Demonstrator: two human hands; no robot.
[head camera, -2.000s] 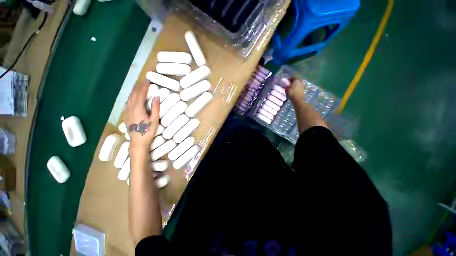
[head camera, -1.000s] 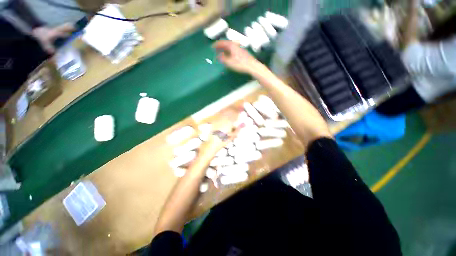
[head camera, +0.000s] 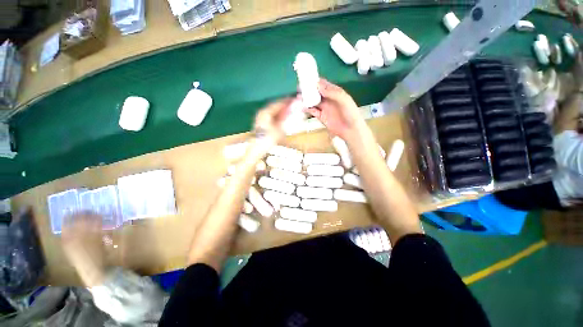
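My right hand (head camera: 339, 110) holds a white case (head camera: 308, 80) upright over the near edge of the green belt. My left hand (head camera: 273, 120) is blurred and close beside it at the left; a whitish patch shows at its fingers, but I cannot tell whether it grips anything. Many elongated white pieces (head camera: 321, 170) lie loose on the brown bench between and around my forearms. Several more white cases (head camera: 375, 51) stand close together on the belt beyond my right hand. Two rounded white cases (head camera: 195, 106) lie apart on the belt at the left.
A grey metal upright (head camera: 447, 57) slants across the belt at right. A large tray of black hollows (head camera: 463, 128) stands beside it. A neighbour's blurred hand (head camera: 83, 239) is by the clear plastic boxes (head camera: 147, 195) at left. A blue stool (head camera: 492, 214) and tray of pinkish pieces (head camera: 371, 239) are below.
My right hand has come from the lower tray, over the belt, to hold a white case. My left hand has left the loose pieces and risen beside it. A neighbour's hand has appeared at left.
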